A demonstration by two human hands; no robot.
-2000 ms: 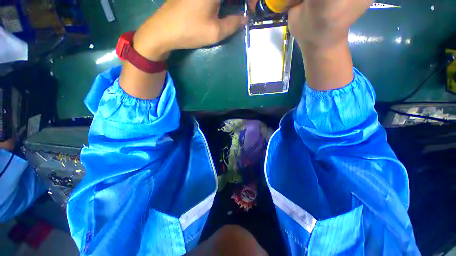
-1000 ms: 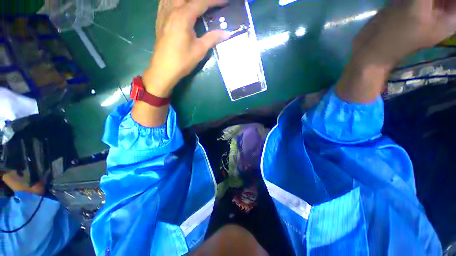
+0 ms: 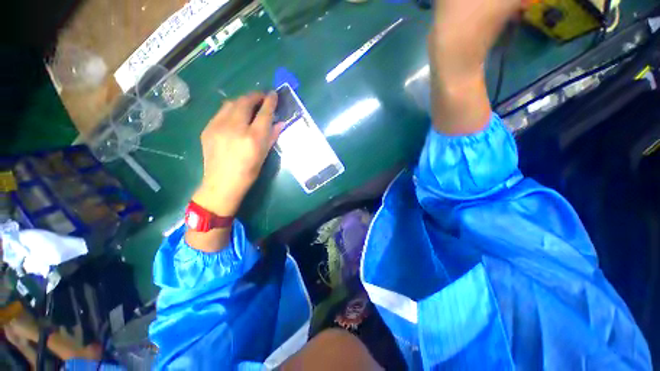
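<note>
An opened smartphone (image 3: 311, 148) lies tilted on the green bench mat, its pale battery area bright and its upper part dark. My left hand (image 3: 239, 141) is at its upper left edge, thumb and fingertips on the handset. My right hand (image 3: 470, 43) is raised at the top, right of centre, partly cut off by the picture's edge; its fingers and anything in them cannot be made out. Silver tweezers (image 3: 364, 51) lie on the mat above the phone. A blue pick (image 3: 286, 77) lies at the phone's top end.
Clear parts cups (image 3: 137, 116) stand at upper left beside a brown board with a white label strip (image 3: 170, 43). A blue-edged parts bin (image 3: 65, 192) is at left, with a white bag. A yellow and black box (image 3: 564, 16) is at upper right. Another person's hand shows at lower left.
The view has turned and shifted, bringing the cups, tweezers and yellow box in. My left hand stays at the phone. My right hand has left the phone and its orange-yellow tool is out of sight.
</note>
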